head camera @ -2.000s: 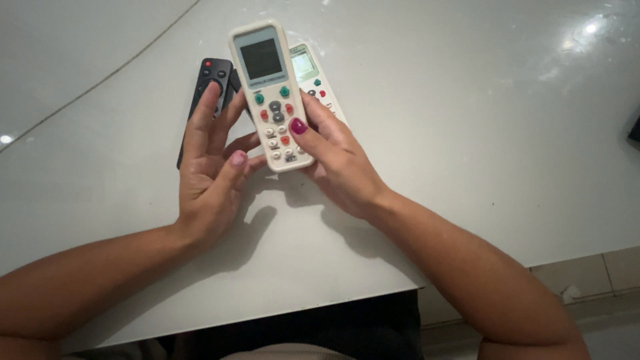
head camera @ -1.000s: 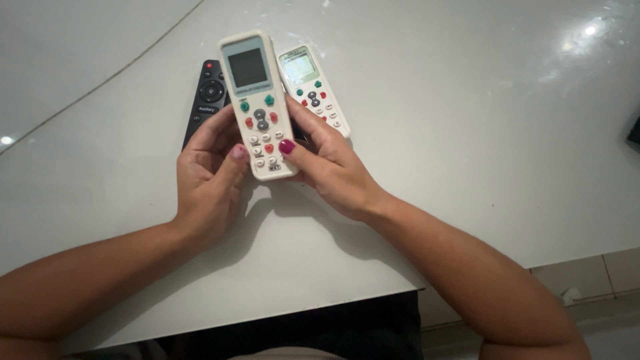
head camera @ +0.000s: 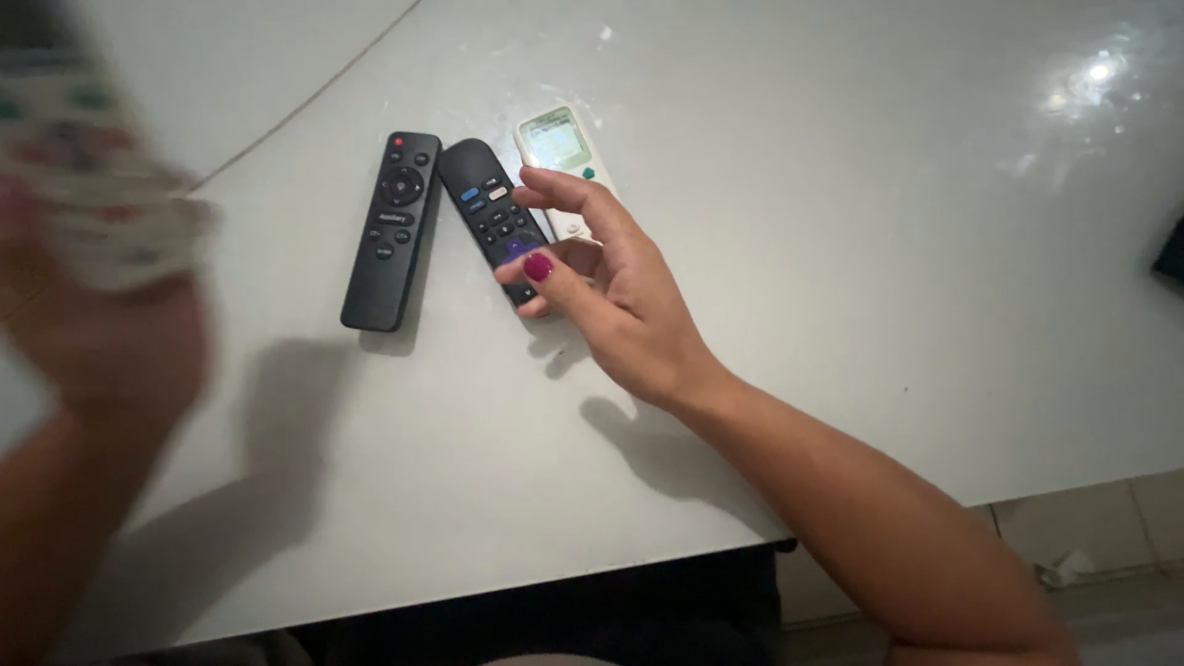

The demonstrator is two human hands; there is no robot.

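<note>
My left hand (head camera: 120,333), blurred, holds a white remote control (head camera: 102,185) with green and red buttons at the far left, raised above the table. My right hand (head camera: 620,287) hovers with its fingers apart over the lower part of a black remote with purple, blue and white buttons (head camera: 481,185); whether it touches that remote is unclear. A second white remote with a lit screen (head camera: 555,139) lies behind my right fingers, partly hidden. Left of the purple-buttoned remote, a black remote with a red button (head camera: 387,240) lies on the table.
The remotes lie on a glossy white table (head camera: 444,481) with a dark line running across its upper left. A dark object (head camera: 1173,250) is at the right edge. Tiled floor (head camera: 1073,527) shows below the table's front edge.
My left hand has carried the white remote from the middle to the far left. My right hand has let go of it. The purple-buttoned black remote, hidden before, is in sight.
</note>
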